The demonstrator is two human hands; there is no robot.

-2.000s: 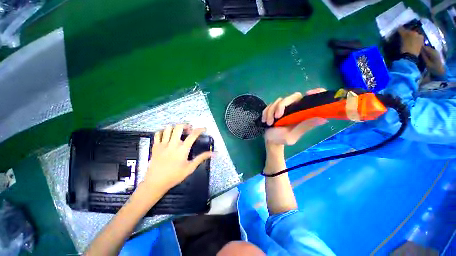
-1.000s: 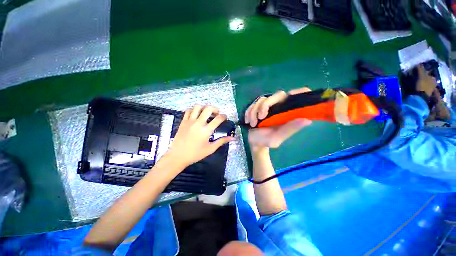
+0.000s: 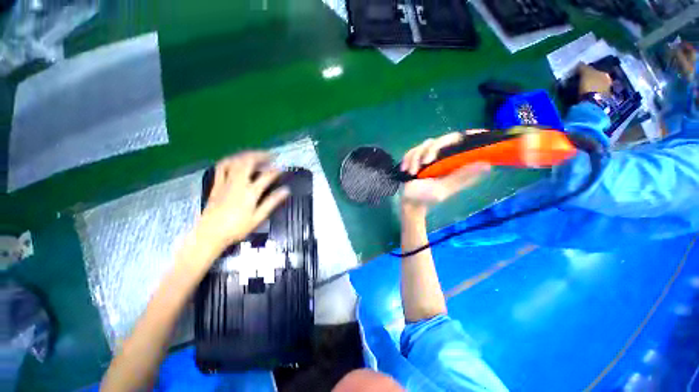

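Note:
A black ribbed housing (image 3: 257,314) with a white cross-shaped patch lies lengthwise towards me, partly on the bubble-wrap mat (image 3: 138,253), its near end reaching past the mat. My left hand (image 3: 237,199) is spread over its far left corner, slightly blurred; whether it grips the edge is hard to tell. My right hand (image 3: 437,170) holds the orange and black electric screwdriver (image 3: 498,151) nearly level, its tip pointing left over the round dark screw dish (image 3: 368,175). The bit tip and any screw on it cannot be made out.
A blue parts bin (image 3: 529,112) stands right of the dish. A neighbouring worker's hand (image 3: 595,80) is at another black part on the right. More housings (image 3: 414,21) lie at the far side. Another bubble-wrap sheet (image 3: 88,111) lies far left. A crumpled plastic bag (image 3: 23,321) is at the left.
The housing has turned from lying crosswise to lying lengthwise, and my left hand has moved to its far left corner. The screwdriver's tip has moved from the housing's right edge to the dish.

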